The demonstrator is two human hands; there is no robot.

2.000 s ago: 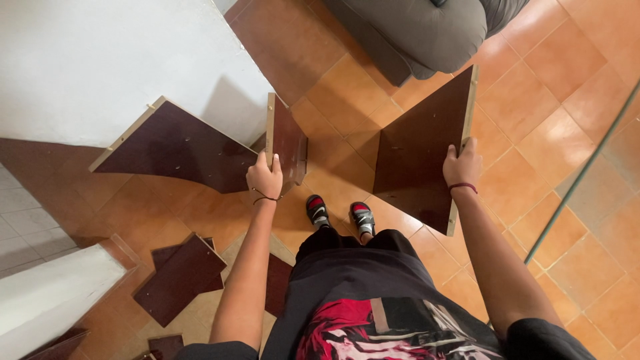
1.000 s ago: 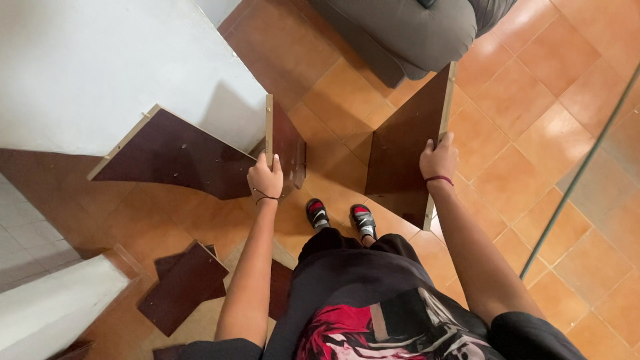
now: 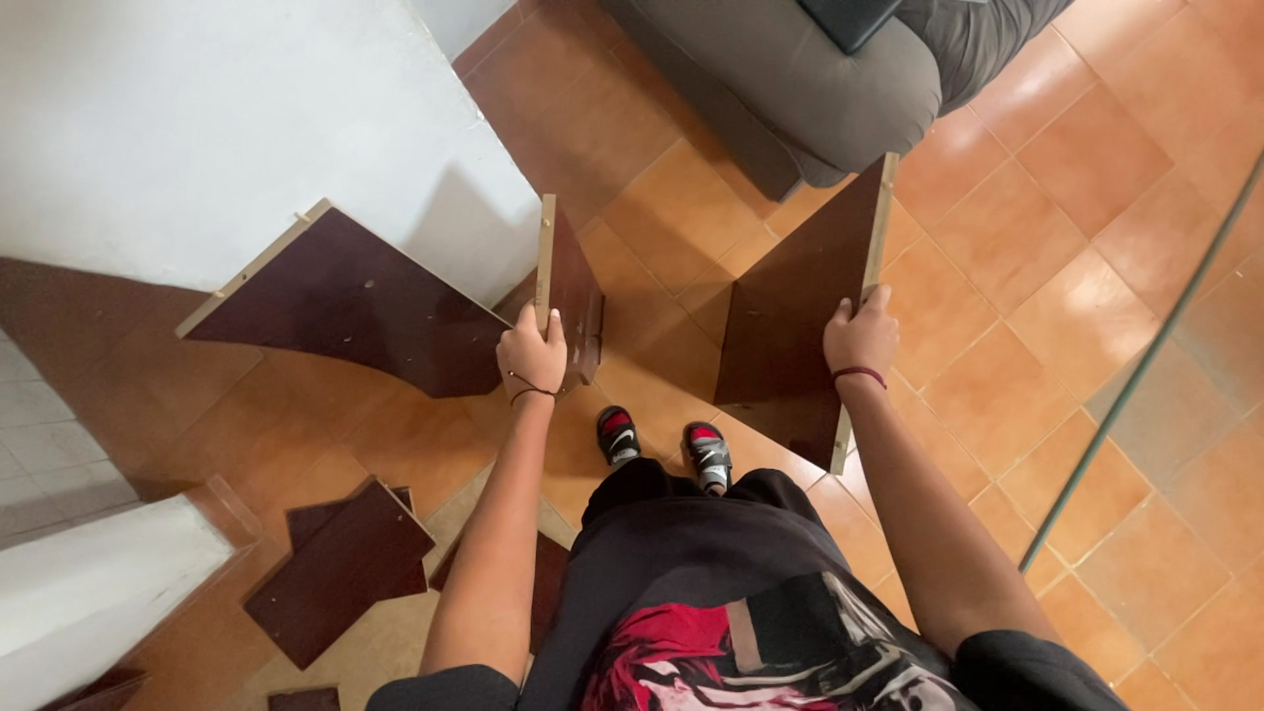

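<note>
My left hand [image 3: 533, 354] grips the pale top edge of an upright dark wood panel [image 3: 573, 276] at the centre. Beside it stands a larger dark wood panel [image 3: 365, 306] with a curved lower edge, and a dowel sticks out of its pale edge; whether the two panels are joined is hidden near my hand. On the right, my right hand [image 3: 861, 341] holds another dark wood panel [image 3: 790, 326] by its long pale edge. This panel stands tilted, apart from the ones at my left hand.
Loose dark boards [image 3: 341, 573] lie on the tiled floor [image 3: 1066, 336] at lower left. A grey upholstered sofa [image 3: 859, 99] stands at the top. White walls [image 3: 247, 118] are at the left, and a thin green rod or edge [image 3: 1145, 365] crosses the right side.
My right hand and its panel have moved left, closer to the panels at my left hand. My left hand keeps its hold, almost in place.
</note>
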